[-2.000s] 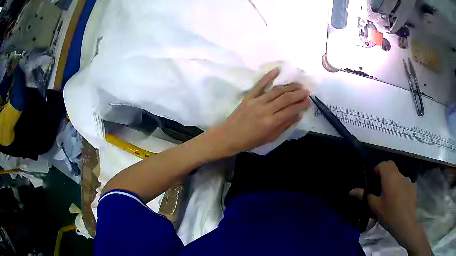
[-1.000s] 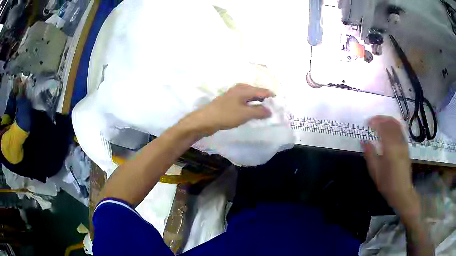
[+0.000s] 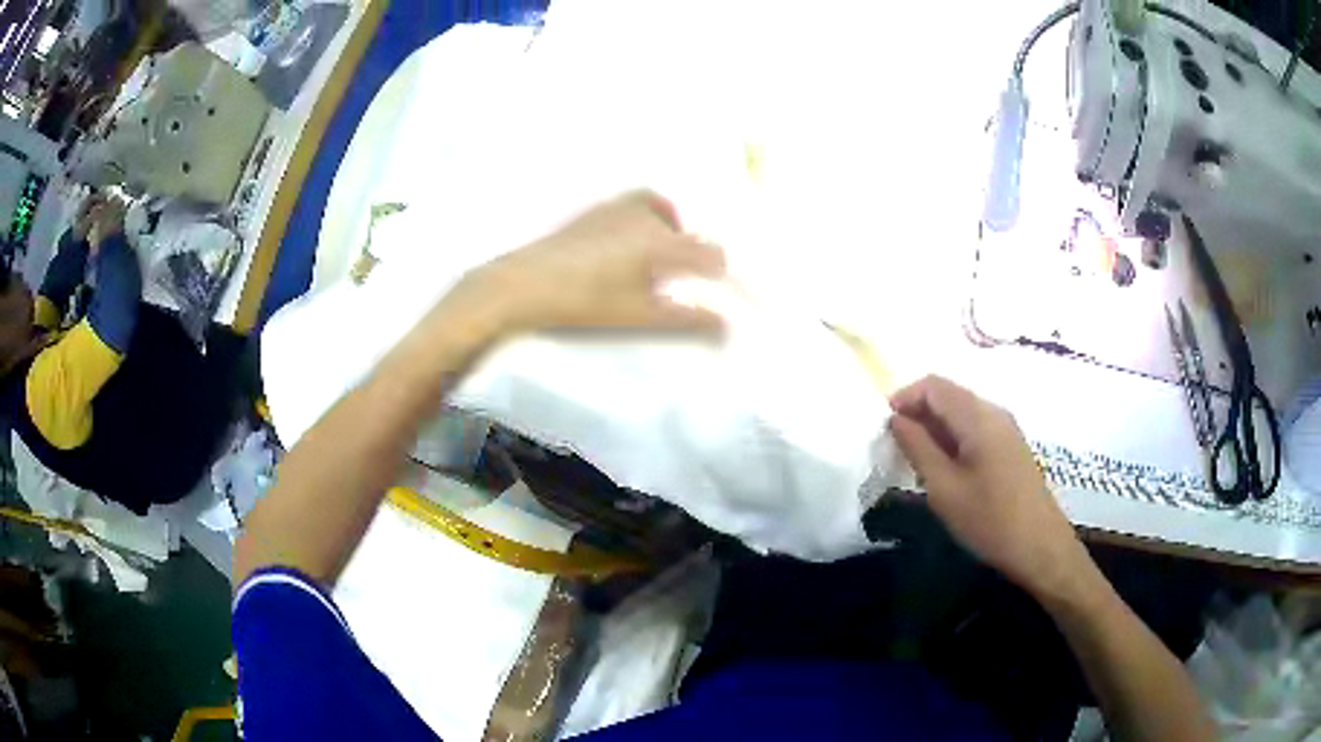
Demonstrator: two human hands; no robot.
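A white garment (image 3: 667, 420), strongly overexposed, lies over the table and hangs past its front edge. My left hand (image 3: 616, 268) is above the middle of the cloth, blurred, with thumb and fingers apart and nothing seen in it. My right hand (image 3: 985, 471) pinches the garment's right edge between thumb and fingertips, near the table's front edge. A yellowish strip shows on the cloth just left of these fingertips.
The sewing machine head (image 3: 1195, 131) is at upper right, with a lamp (image 3: 1004, 157) left of it. Black shears (image 3: 1243, 413) and silver snips (image 3: 1191, 370) lie right of the needle. A printed ruler (image 3: 1116, 486) runs along the front edge. Another person (image 3: 109, 384) sits at far left.
The shears, earlier in my right hand, lie beside the snips. My right hand has moved left and taken the cloth's edge. My left hand has moved left, off the cloth edge.
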